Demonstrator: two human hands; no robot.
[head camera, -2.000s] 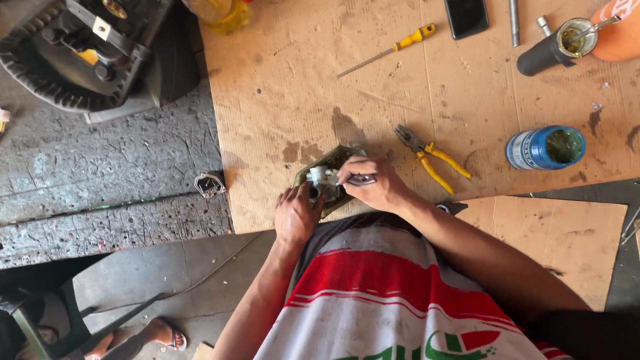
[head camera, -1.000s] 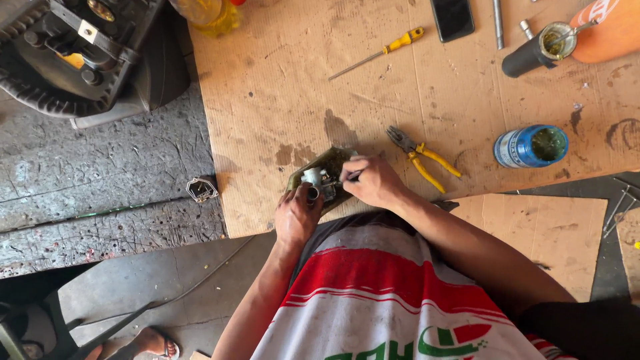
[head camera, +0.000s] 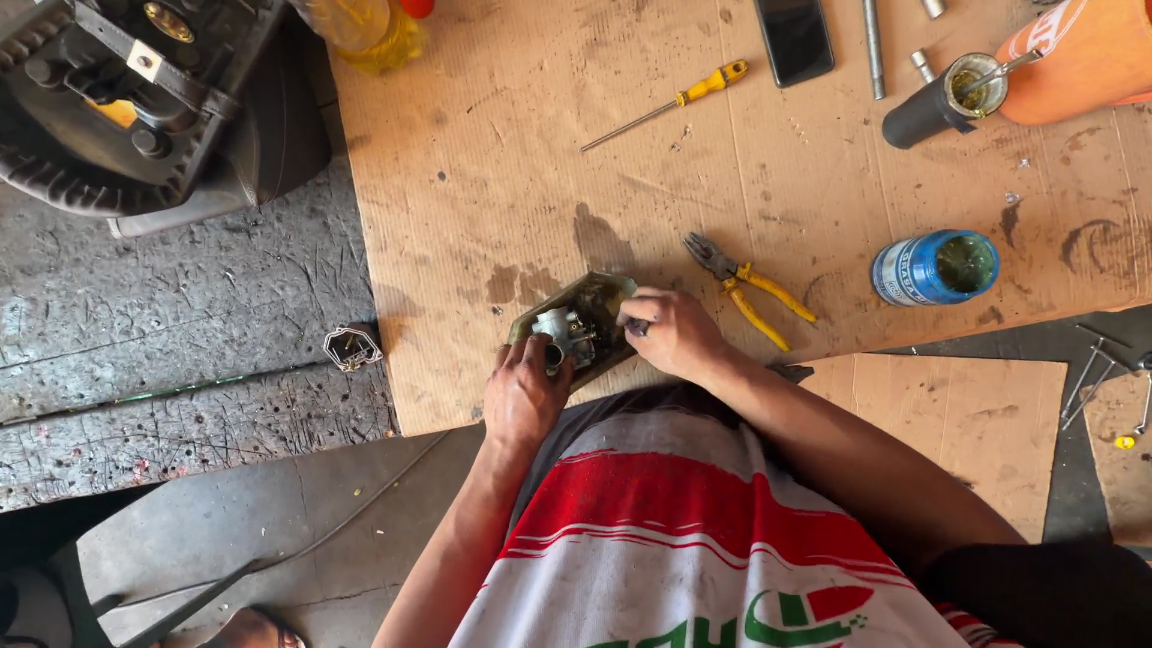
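A metal carburetor (head camera: 569, 329) lies in a shallow, angular, grimy tray (head camera: 589, 286) at the cardboard's near edge. My left hand (head camera: 526, 391) grips the carburetor from the near left, fingers around its round opening. At the tray's right side, my right hand (head camera: 670, 333) is closed on a small dark object (head camera: 637, 327), perhaps a brush or tool handle; its far end cannot be made out. Combination pliers with yellow handles (head camera: 751, 292) lie just right of my right hand. Farther up rests a yellow-handled screwdriver (head camera: 666, 103).
A small metal float bowl or cover (head camera: 352, 347) sits on the dark bench left. Around the cardboard (head camera: 504, 180) are a blue grease jar (head camera: 931, 268), a phone (head camera: 796, 40), a metal rod (head camera: 873, 49), a mate cup (head camera: 945, 101) and a yellow-liquid bottle (head camera: 364, 36). A black motorcycle seat (head camera: 261, 144) stands upper left.
My right hand has drawn a little away from the carburetor toward the tray's right side, and more of the carburetor shows. My left hand stays on it.
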